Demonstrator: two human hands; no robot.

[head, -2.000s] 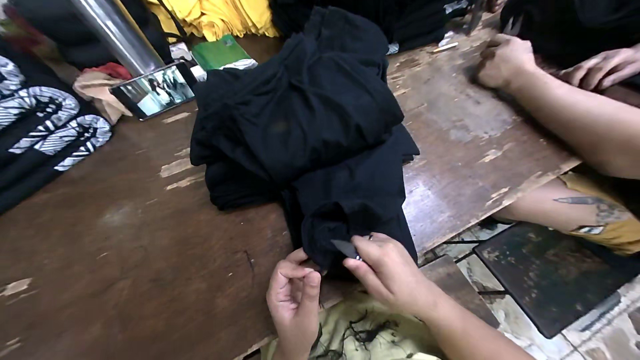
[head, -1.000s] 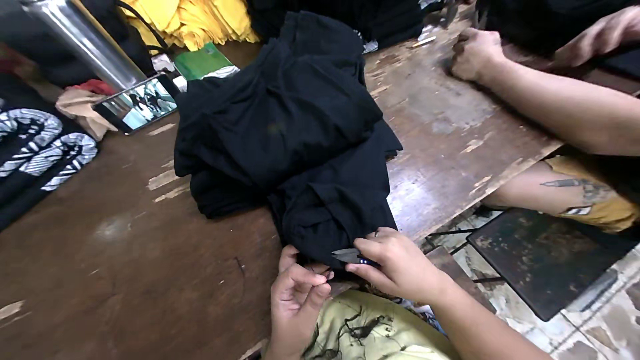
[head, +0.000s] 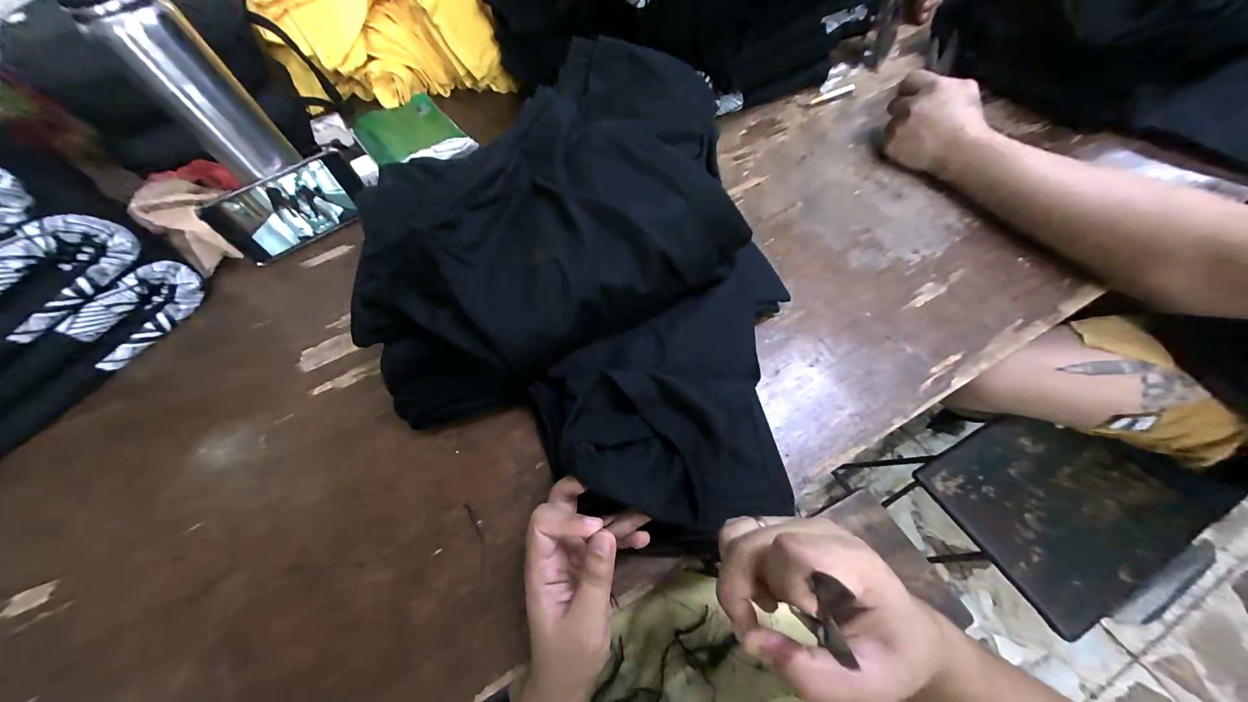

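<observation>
Black folded fabric garments (head: pixel 546 244) lie in a heap on the worn wooden table (head: pixel 244 468), one part hanging toward me at the near edge. My left hand (head: pixel 575 575) is at the near end of the cloth, fingers bent and thumb close to the fingertips; whether it pinches a bit of cloth or thread is unclear. To its right, off the fabric, my right hand (head: pixel 829 604) holds small metal thread snips (head: pixel 832 619) in its curled palm, with the blades showing between thumb and fingers.
A phone (head: pixel 283 207) showing a video leans by a steel bottle (head: pixel 185 88) and a green packet (head: pixel 409 132). Printed black garments (head: pixel 88 283) lie left, yellow cloth (head: pixel 380 44) behind. At right are another person's forearm (head: pixel 1072 205) and a dark stool (head: pixel 1082 517).
My right hand with the snips has moved away from the cloth, to the right and toward me. My left hand stays by the fabric's near end.
</observation>
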